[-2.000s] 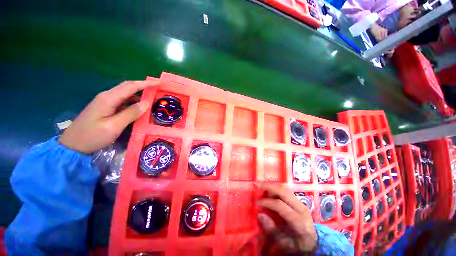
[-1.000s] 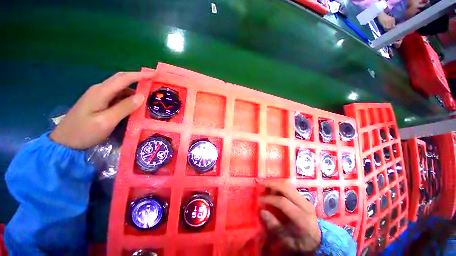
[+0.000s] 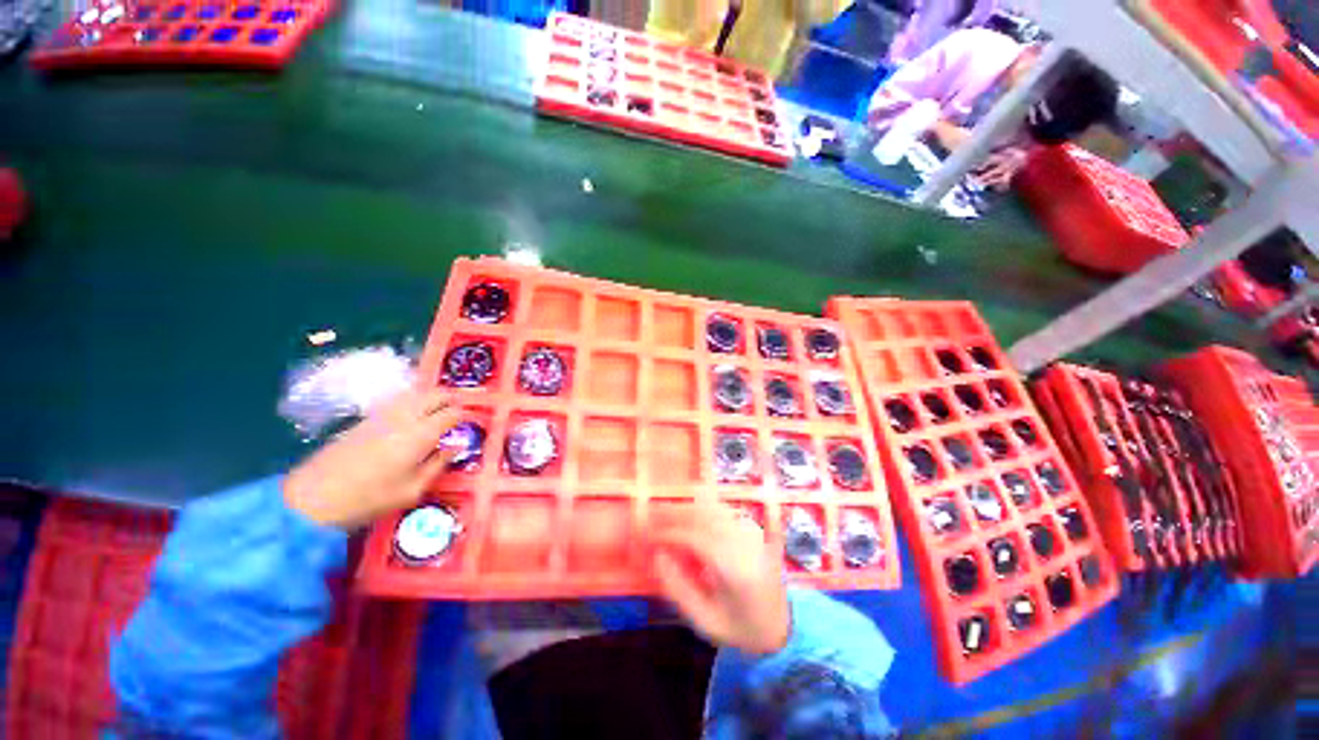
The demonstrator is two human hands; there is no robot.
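Observation:
A red compartment tray (image 3: pixel 608 542) lies on the green surface in front of me. Lit and dark round watch bodies sit in its two left columns, such as a lit one (image 3: pixel 425 535) in the near left pocket. Greyer watch discs (image 3: pixel 781 393) fill the right columns. My left hand (image 3: pixel 379 460) is over the tray's left edge, its fingertips at a watch (image 3: pixel 463 444) in the left column; whether they grip it is unclear. My right hand (image 3: pixel 719 571) is blurred over the tray's near edge, fingers bent, with nothing visible in it.
A filled red tray (image 3: pixel 926 506) stands close at the right, with more trays (image 3: pixel 1143 470) beyond. Crumpled clear film (image 3: pixel 343 388) lies left. Red trays (image 3: pixel 73 622) sit low at left. A metal post (image 3: pixel 1128 311) and a person's pink sleeve (image 3: pixel 948 80) are beyond.
The view has widened and shifted. My left hand has moved from the tray's far left corner down its left edge to the third-row watch. My right hand is now nearer the tray's near edge.

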